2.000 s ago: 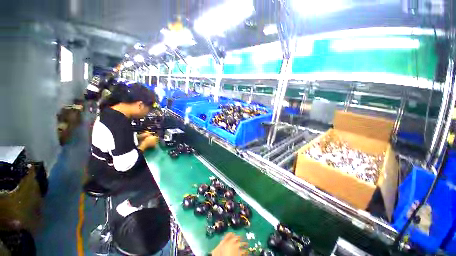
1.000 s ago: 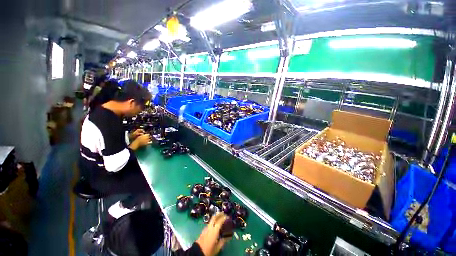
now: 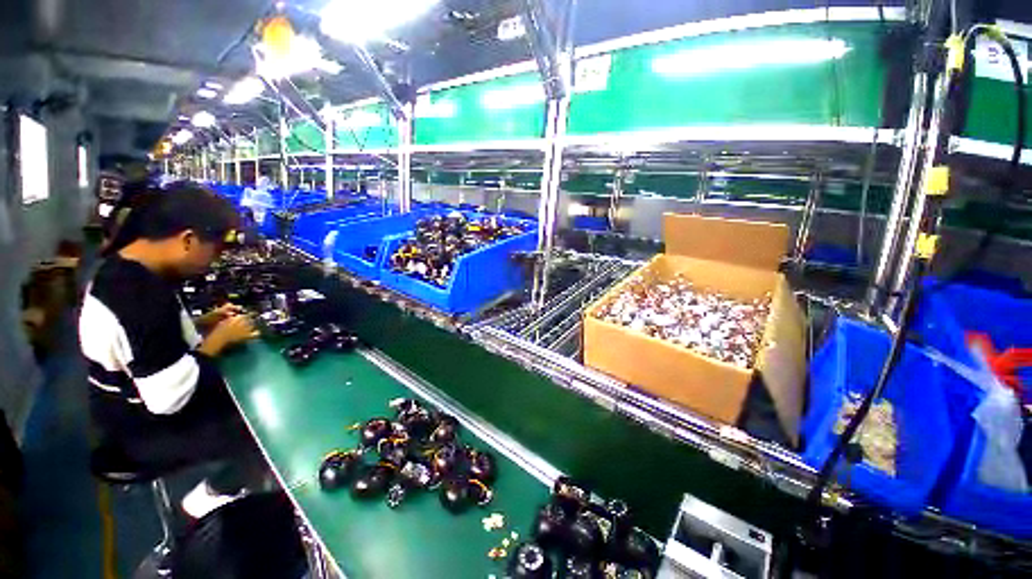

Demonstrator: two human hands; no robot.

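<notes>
No hand of mine is in view. A cluster of black ball housings with wires (image 3: pixel 413 455) lies on the green bench surface (image 3: pixel 373 532), with thin orange and pale parts among them. A second cluster of black housings (image 3: pixel 579 536) lies nearer, at the bottom edge, partly cut off. Small cream-white scraps (image 3: pixel 495 523) lie between the two clusters. A white-grey metal box, the screw feeder (image 3: pixel 715 545), stands right of the nearer cluster, cut off by the bottom edge.
A seated person (image 3: pixel 158 328) works at the bench on the left, more black housings (image 3: pixel 323 342) near their hands. Behind are blue bins (image 3: pixel 464 277), a cardboard box of white-silver parts (image 3: pixel 645 360) and blue bins at right (image 3: pixel 832 385). A black cable hangs at right. An empty-seated stool (image 3: pixel 243 543) stands lower left.
The view has turned right, so everything has shifted left and the feeder shows more. One of my hands, earlier at the near end of the far cluster, is out of view.
</notes>
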